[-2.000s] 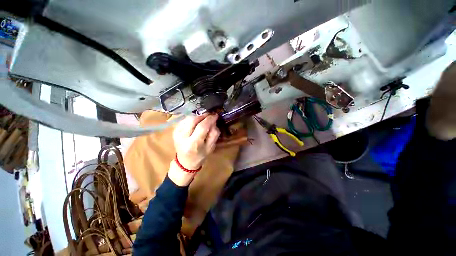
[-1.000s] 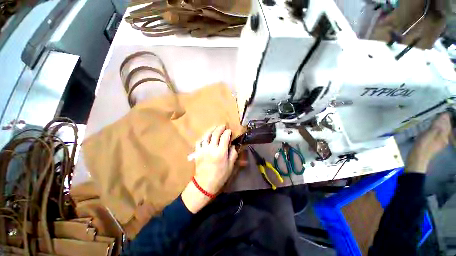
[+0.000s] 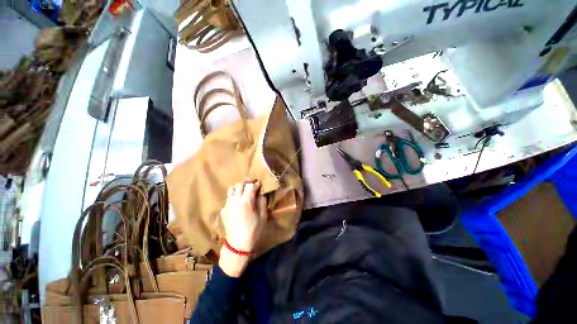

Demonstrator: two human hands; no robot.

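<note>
A tan tote bag (image 3: 209, 171) lies on the pale tabletop, left of the needle area, with its open edge folded up and its brown handles (image 3: 218, 101) pointing away from me. My left hand (image 3: 243, 215), with a red bead bracelet at the wrist, grips the bag near its raised edge; the fingertips are partly hidden in the folds. A fine thread runs from the bag edge toward the machine. The dark machine arm bed (image 3: 336, 123) is apart from the bag. My right hand is out of the picture; only a dark sleeve shows at the lower right.
The white sewing machine (image 3: 493, 44) stands at the upper right. Yellow-handled pliers (image 3: 370, 177) and green scissors (image 3: 400, 158) lie near the table's front edge. Waiting bags (image 3: 126, 285) are heaped at the left. A blue crate (image 3: 506, 253) with tan pieces sits at the lower right.
My left hand has drawn the bag away from the machine's arm bed, toward me. The bag edge is now folded up. My right hand has left the picture, and the camera view has shifted.
</note>
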